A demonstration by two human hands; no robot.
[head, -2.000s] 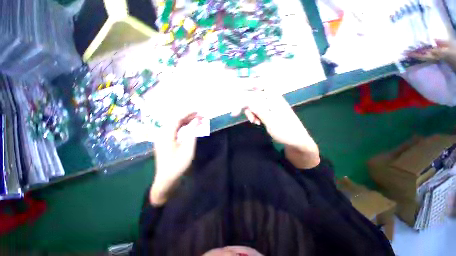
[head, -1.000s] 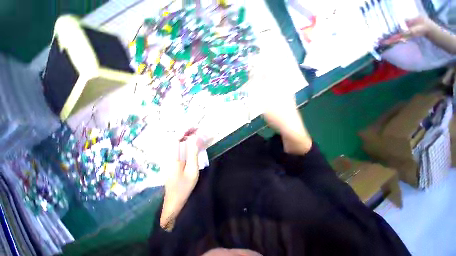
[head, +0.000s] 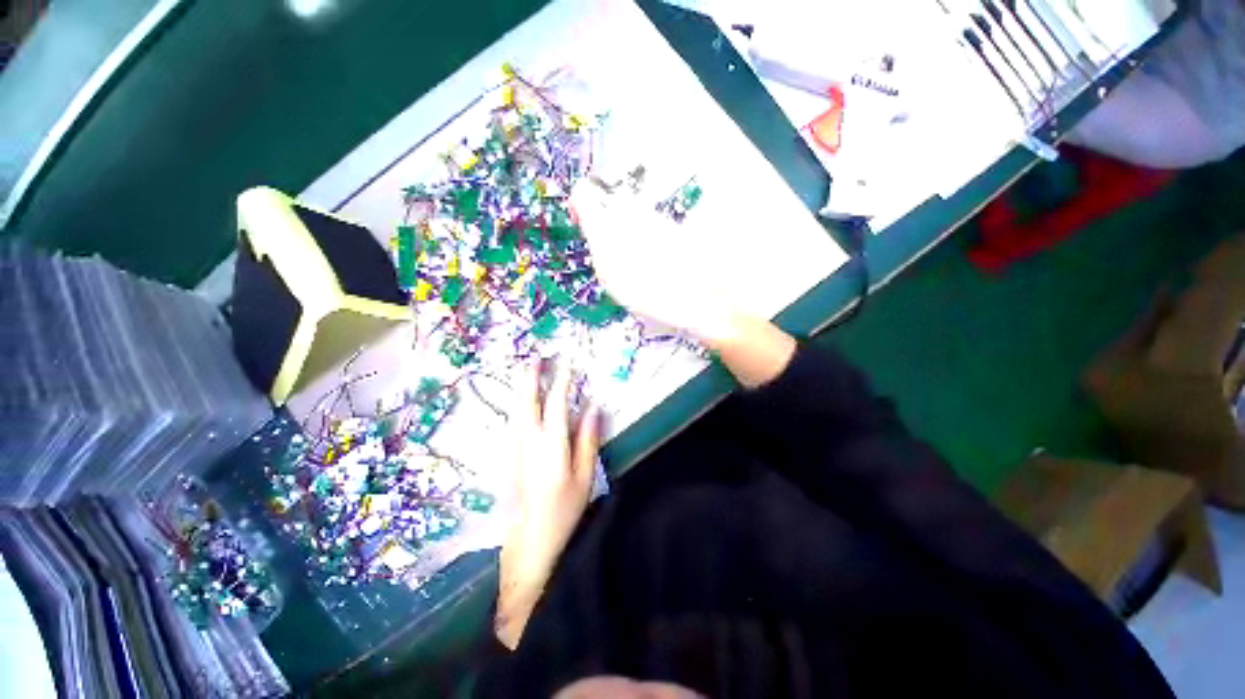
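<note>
A large pile of small green circuit boards (head: 512, 246) with thin dark and red leads and yellow bits lies on a pale sheet (head: 765, 232). A smaller pile of wired modules (head: 362, 498) lies to its left, partly on clear plastic. My left hand (head: 553, 444) lies at the near edge of the large pile, fingers pointing away; whether it holds anything is unclear. My right hand (head: 635, 280) reaches over the right side of the large pile, washed out by glare; its fingers and any held thing cannot be made out.
A black stand with yellow edges (head: 321, 294) is behind the small pile. Stacked grey trays (head: 109, 369) and another module cluster (head: 225, 567) are far left. An orange-red tool part (head: 827, 120) and white sheets (head: 928, 82) lie right. Cartons (head: 1099, 526) are on the floor.
The view has turned and shifted. My right hand has moved forward from the bench edge onto the large pile. My left hand's fingers now extend toward the pile. The other person's hand has left view.
</note>
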